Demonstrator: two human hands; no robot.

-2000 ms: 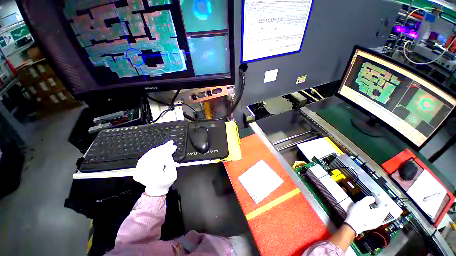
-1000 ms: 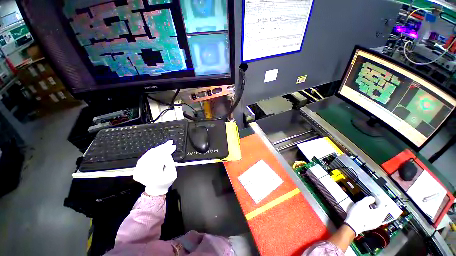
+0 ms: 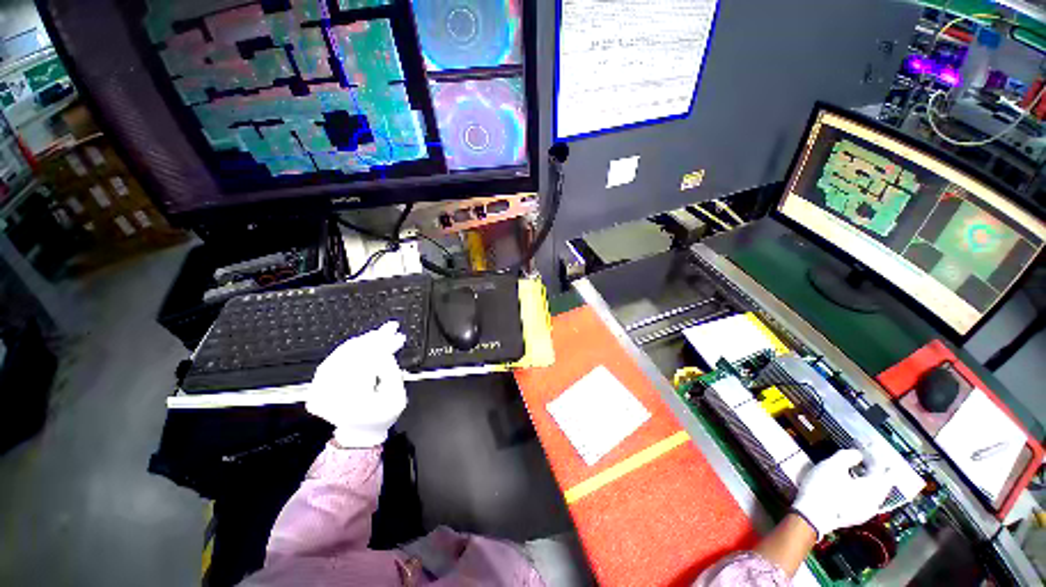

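Note:
My left hand (image 3: 358, 384), in a white glove, is at the front edge of the black keyboard (image 3: 310, 327), index finger extended over the keys and holding nothing. The large monitor (image 3: 344, 203) shows a teal-red board image and two round close-ups. My right hand (image 3: 843, 491), also gloved, lies on the silver heat sinks (image 3: 843, 419) of a green circuit board (image 3: 697, 401), fingers bent. Its fingertips are partly hidden, so whether it grips them is unclear. The board lies between metal conveyor rails (image 3: 723, 464), with dark-red coils (image 3: 863, 548) beside my right hand.
A black mouse (image 3: 458, 318) is right of the keyboard. A red mat (image 3: 654, 527) bears a white label sheet (image 3: 598, 414). A white panel (image 3: 728, 342) lies behind the board. Beyond the rails are a second monitor (image 3: 912, 218), another mouse (image 3: 938, 391) and a paper with a pen (image 3: 984, 441).
The large monitor's image has changed: blue crosshair lines cross the board picture, and the right panes show different round, ringed close-ups. Both hands and the board stay in place.

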